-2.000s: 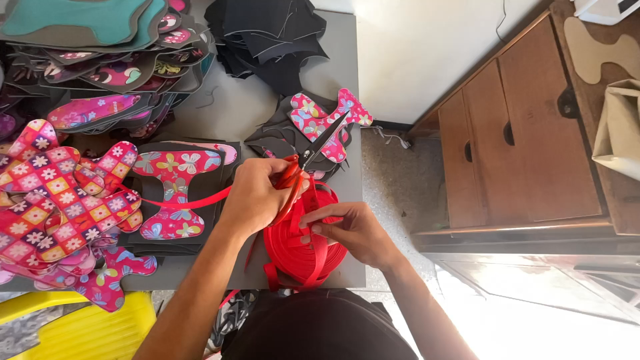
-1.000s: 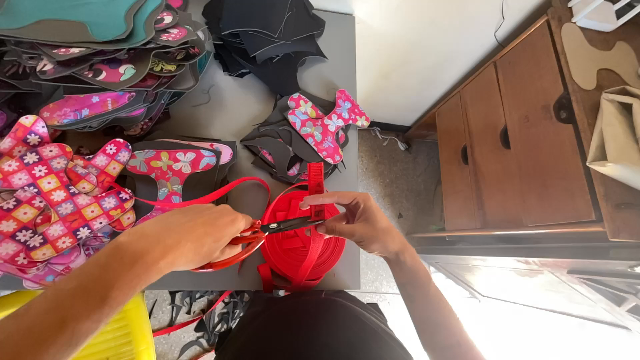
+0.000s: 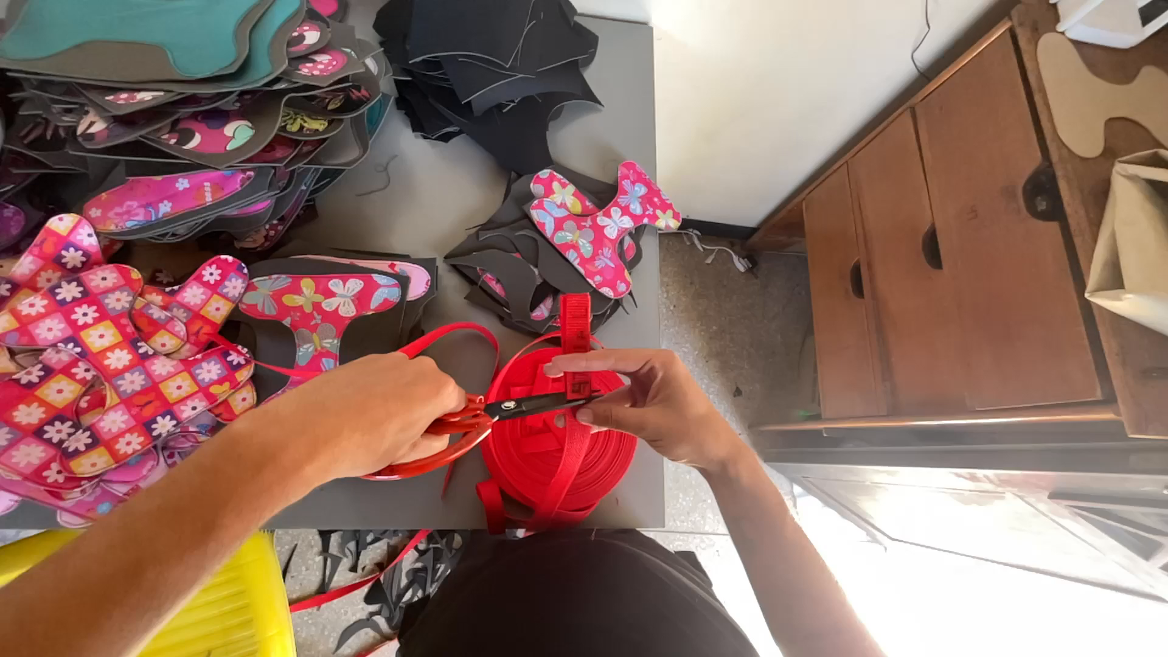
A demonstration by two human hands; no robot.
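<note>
My left hand [image 3: 392,411] grips the red handles of a pair of scissors [image 3: 520,408], whose dark blades point right across a red strap. With thumb and fingers, my right hand [image 3: 648,401] pinches the red webbing strap [image 3: 575,351] at the blade tips; a short marked length stands up above the fingers. Beneath both lies a large coil of red webbing [image 3: 557,474] near the table's front edge. A loop of red strap [image 3: 465,330] runs left from the coil, passing behind my left hand.
Butterfly-print fabric pieces [image 3: 598,228] lie beyond the coil, black pieces [image 3: 493,55] farther back. Stacked pieces [image 3: 210,137] and checked flower-print pieces [image 3: 119,365] cover the left of the grey table [image 3: 630,119]. A yellow plastic item [image 3: 228,602] is below left, wooden drawers [image 3: 995,228] at right.
The scissors have swung from pointing up and right to lying across the strap. My left hand has moved down and left from its place two seconds ago.
</note>
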